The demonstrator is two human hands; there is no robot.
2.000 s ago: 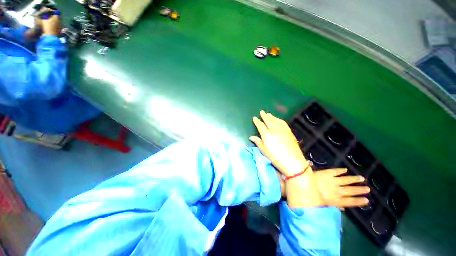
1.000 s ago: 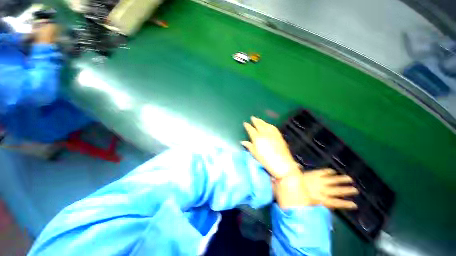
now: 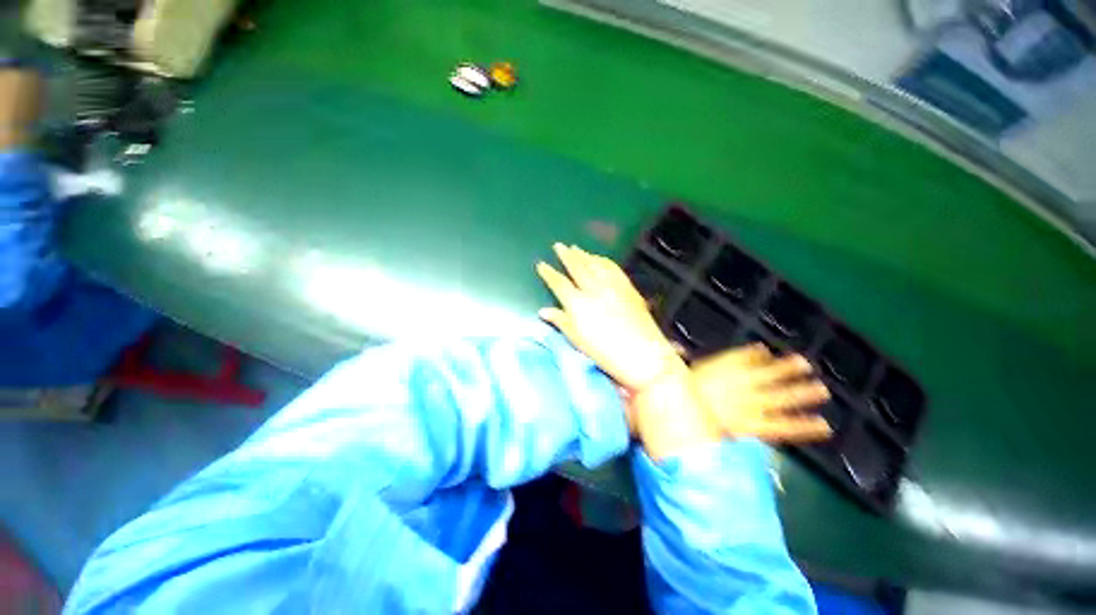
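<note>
A black compartment tray (image 3: 781,315) with two rows of square pockets lies slantwise on the green surface. Dark, shiny rounds show in several pockets. My wrists are crossed beside the tray's near side. My left hand (image 3: 766,396) comes out on the right, spread over the tray's near row, empty and slightly blurred. My right hand (image 3: 609,318) points up and left at the tray's left end, fingers apart, empty. It crosses over my left wrist. My hands and wrists hide part of the near row.
A silver-white disc (image 3: 470,79) and a gold piece (image 3: 504,76) lie together on the green bench (image 3: 397,180) farther off. A pale bin (image 3: 180,30) and dark parts (image 3: 120,102) are at upper left, near another person's blue sleeve (image 3: 30,228). A metal rail (image 3: 829,90) borders the far side.
The view has shifted, so the tray, the disc with the gold piece, and the bin sit farther left and higher. My hands keep the same crossed, spread pose at the tray.
</note>
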